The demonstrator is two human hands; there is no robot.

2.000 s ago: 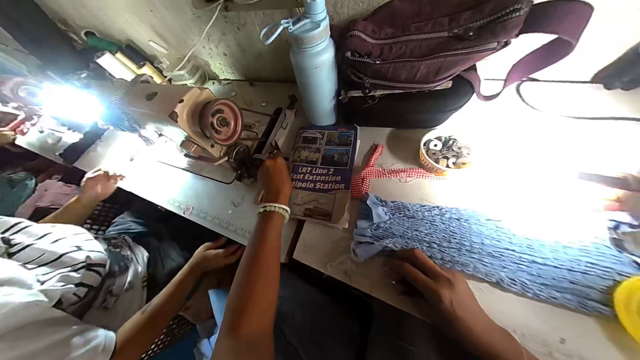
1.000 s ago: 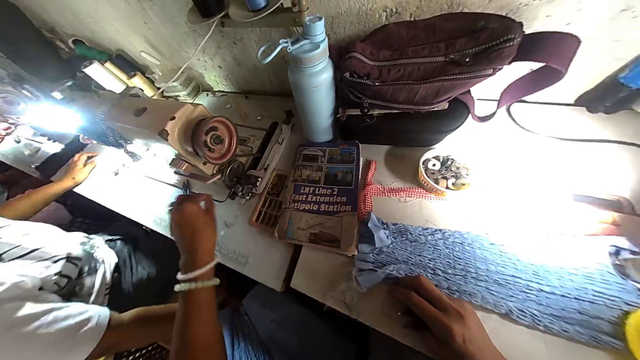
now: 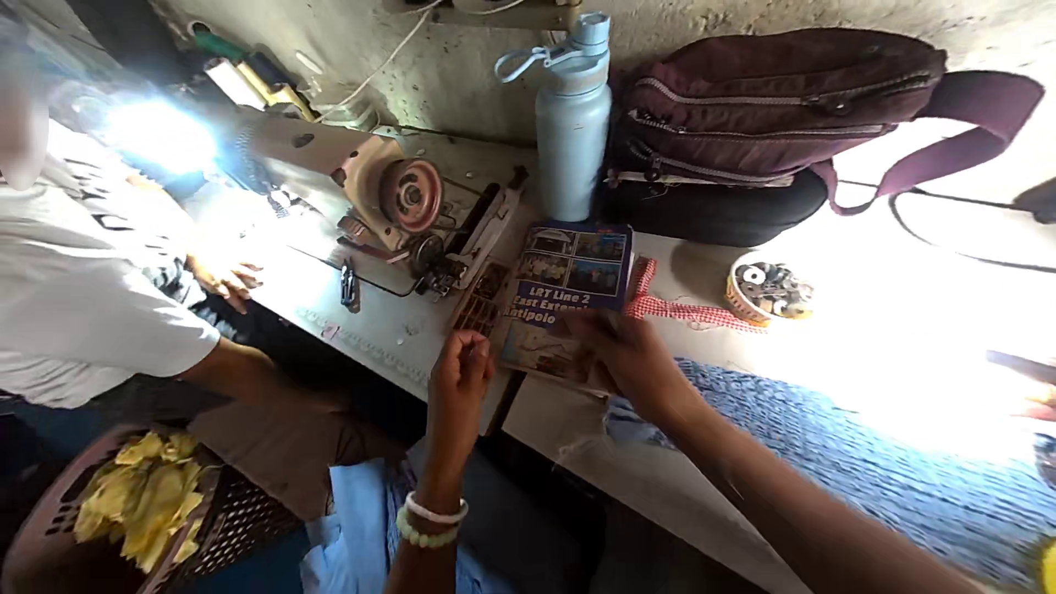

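My left hand [image 3: 464, 363], wearing two beaded bracelets, is raised at the front of the wooden bobbin tray [image 3: 481, 307]. Its fingertips are pinched together; whether a thin thing is between them cannot be seen. My right hand [image 3: 623, 355] is over the lower part of a worn blue book [image 3: 587, 264], blurred, with curled fingers; what it may hold is hidden. Small black thread snips [image 3: 348, 284] lie on the bed of the sewing machine [image 3: 363, 177]. Gathered blue fabric [image 3: 792, 429] lies partly under my right forearm. A red checked strip [image 3: 693, 313] lies beside the book.
A tub of metal bobbins [image 3: 767, 293], a light blue bottle [image 3: 572, 132] and a maroon bag [image 3: 767, 107] stand behind. At left are another person's hand [image 3: 224, 276] near the machine's front edge and a basket [image 3: 41, 528] of yellow cloth. A bright lamp glares [image 3: 157, 136].
My left hand has moved from the machine bed toward the book, and the snips now show on the bed. My right hand has left the blue fabric's edge and is over the book.
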